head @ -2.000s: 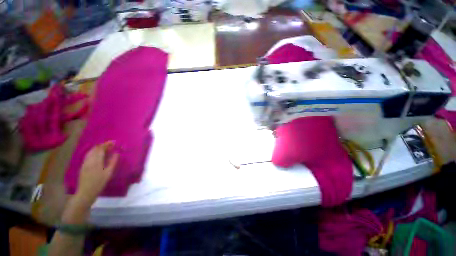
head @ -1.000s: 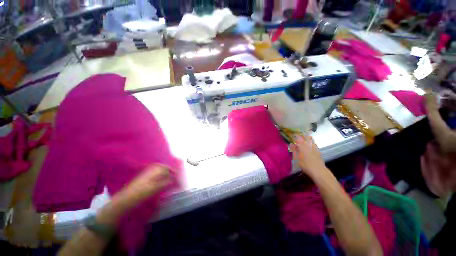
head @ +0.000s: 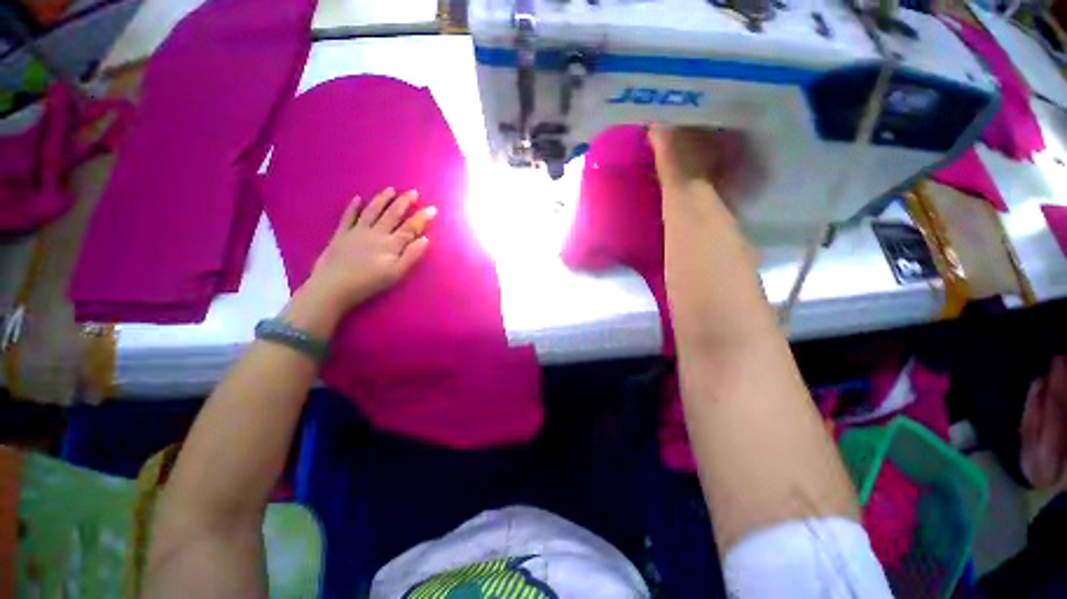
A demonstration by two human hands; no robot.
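My left hand (head: 380,248) lies palm down, fingers apart, on a magenta panel (head: 372,129) with a rounded end. This panel lies left of the needle, and its lower end hangs over the table's front edge. My right hand (head: 700,158) reaches under the arm of the white sewing machine (head: 749,88). It is blurred and partly hidden, so its grip cannot be told. It is beside a smaller magenta piece (head: 620,211) right of the needle area (head: 541,152). A stack of magenta panels (head: 176,176) lies further left on the white table (head: 585,322).
A pink heap (head: 41,164) lies at the far left. A green basket (head: 924,468) with magenta pieces stands low at the right. More magenta pieces (head: 995,94) lie beyond the machine. A green printed seat (head: 82,527) is at lower left. Another person's hand (head: 1045,427) shows at the right edge.
A single panel now lies apart from the stack, closer to the needle, under my left hand. My right hand came into view and moved under the machine arm. The view shifted closer to the machine.
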